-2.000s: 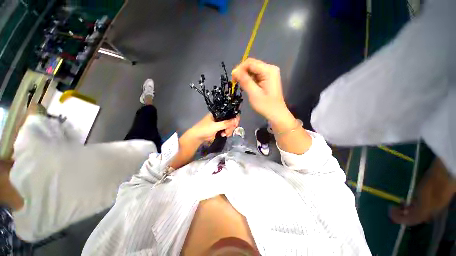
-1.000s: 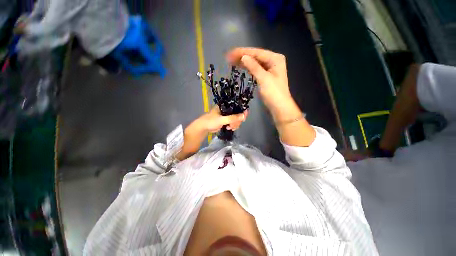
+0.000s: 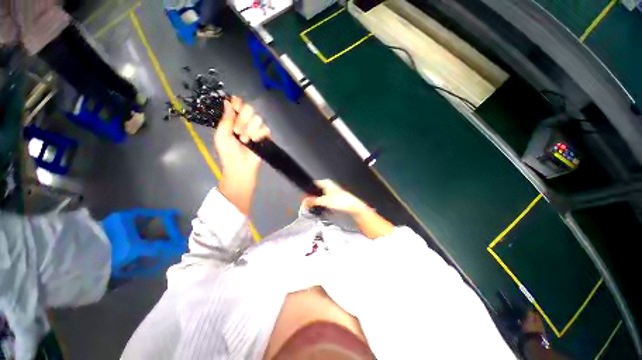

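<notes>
A cable bundle (image 3: 285,163) of thin black leads runs slantwise in front of my body. My left hand (image 3: 241,130) is closed around it just below the fanned ends, which spread toward the upper left and show small shiny specks. My right hand (image 3: 341,200) is closed around the lower end of the bundle, close to my white striped clothing. The part of the bundle inside each fist is hidden.
A long bench with a green mat (image 3: 422,133) marked in yellow tape runs along my right, with a small grey machine (image 3: 552,149) on it. Blue stools (image 3: 144,239) stand at left. People sit or stand at left; a hand (image 3: 536,330) shows at lower right.
The view has turned and the bench now fills the right side. My left hand and the fanned ends have moved up and left. My right hand has come down from the ends and taken hold of the lower bundle.
</notes>
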